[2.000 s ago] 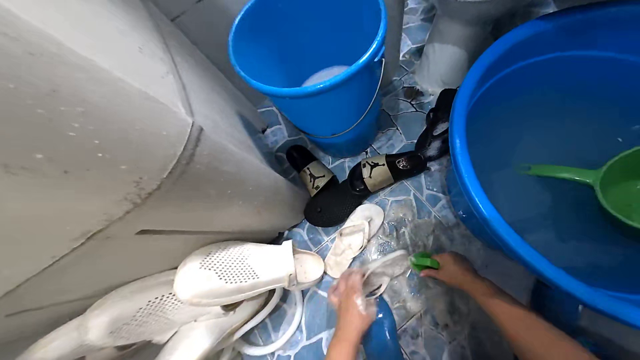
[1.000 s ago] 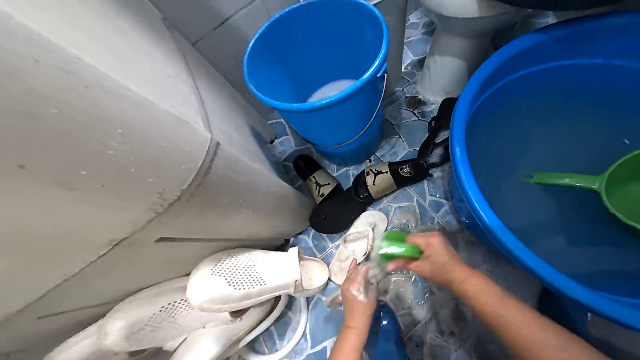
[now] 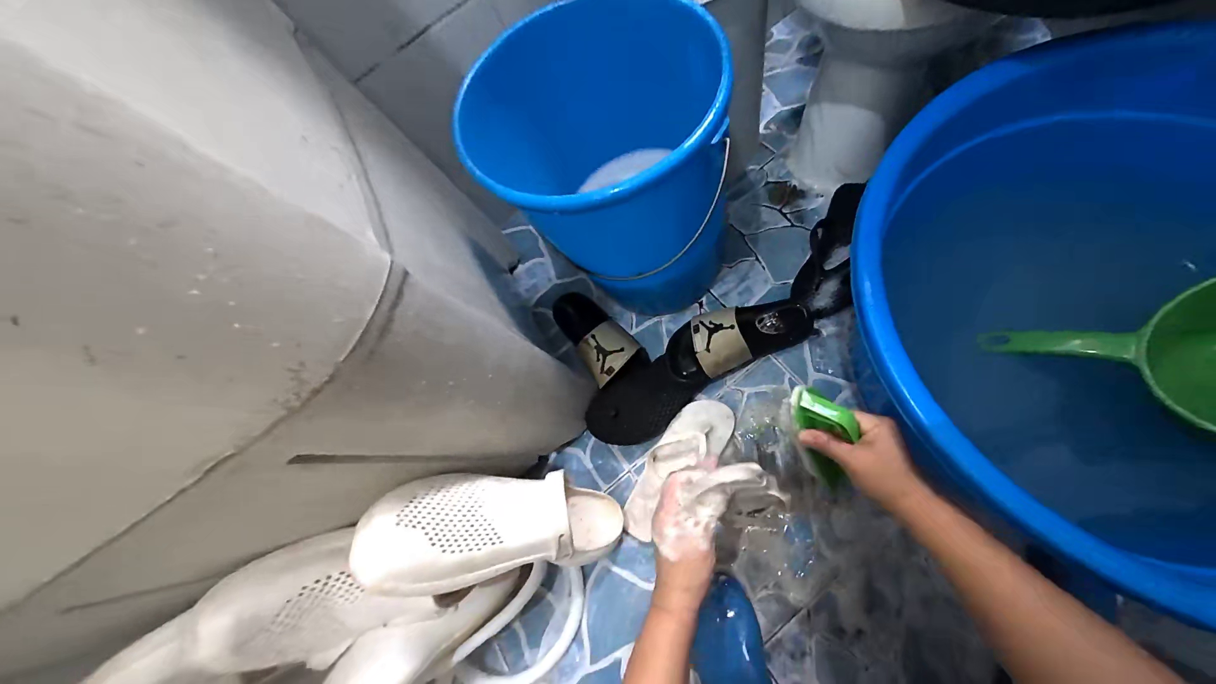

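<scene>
My left hand [image 3: 686, 518], covered in suds, grips a white flip-flop [image 3: 746, 484] just above the wet floor. Another white flip-flop [image 3: 655, 470] lies on the tiles beside that hand. My right hand [image 3: 869, 451] holds a green scrub brush [image 3: 825, 423], apart from the flip-flop, with its bristles facing left. Black slide sandals with light straps [image 3: 722, 342] lie beyond my hands. Below my left hand is a blue plastic object [image 3: 729, 632], partly hidden by my forearm.
A blue bucket [image 3: 655, 228] with sudsy liquid stands at the back. A large blue basin [image 3: 883, 323] of water fills the right, with a green dipper [image 3: 1187, 351] in it. White perforated clogs [image 3: 456, 532] and a white hose [image 3: 570, 617] lie lower left. A toilet base [image 3: 845, 114] stands behind.
The brush in my right hand was over the flip-flop one second ago; it has moved right, away from it. My left hand has kept hold of the flip-flop.
</scene>
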